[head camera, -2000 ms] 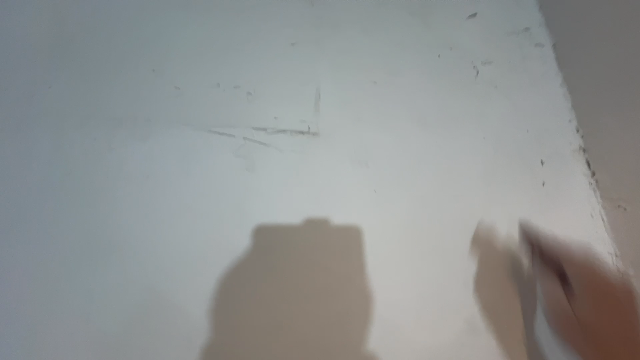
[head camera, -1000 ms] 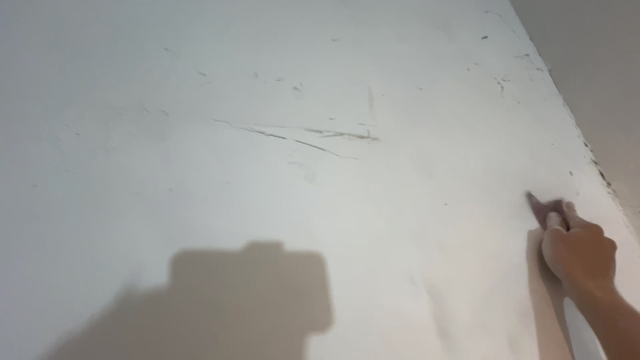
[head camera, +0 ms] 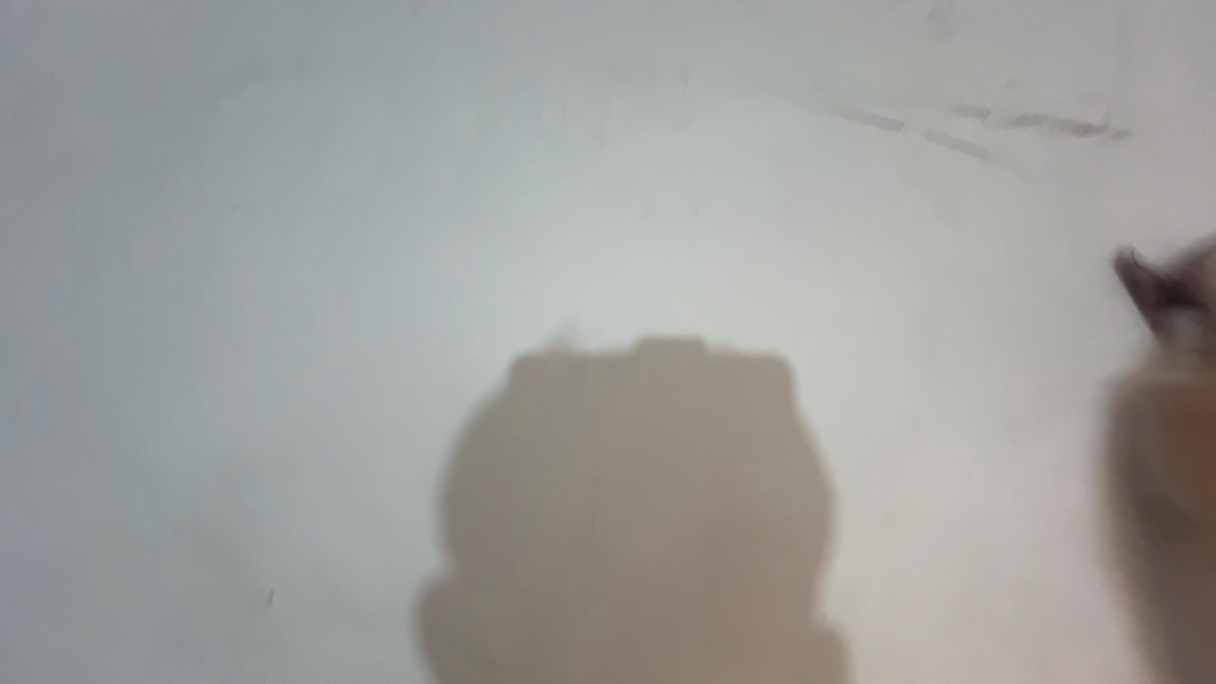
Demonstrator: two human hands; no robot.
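At the right edge of the head view, my right hand (head camera: 1195, 285) is blurred and mostly cut off by the frame. It grips a small dark, thin piece (head camera: 1145, 290), perhaps sandpaper or a scraper; the blur does not settle which. The piece is at the pale painted wall surface (head camera: 380, 285), its pointed corner towards the upper left. Whether it touches the surface cannot be told. My left hand is out of view.
Long scratches and dark scuffs (head camera: 1054, 123) mark the surface at the upper right. A large shadow (head camera: 636, 513) of a head with a device on it falls across the lower middle. The arm's shadow (head camera: 1140, 532) lies at the lower right.
The view has swung left, so the scratches sit further right and the surface's right edge has left the frame. My right hand, fully visible one second ago, is now partly cut off.
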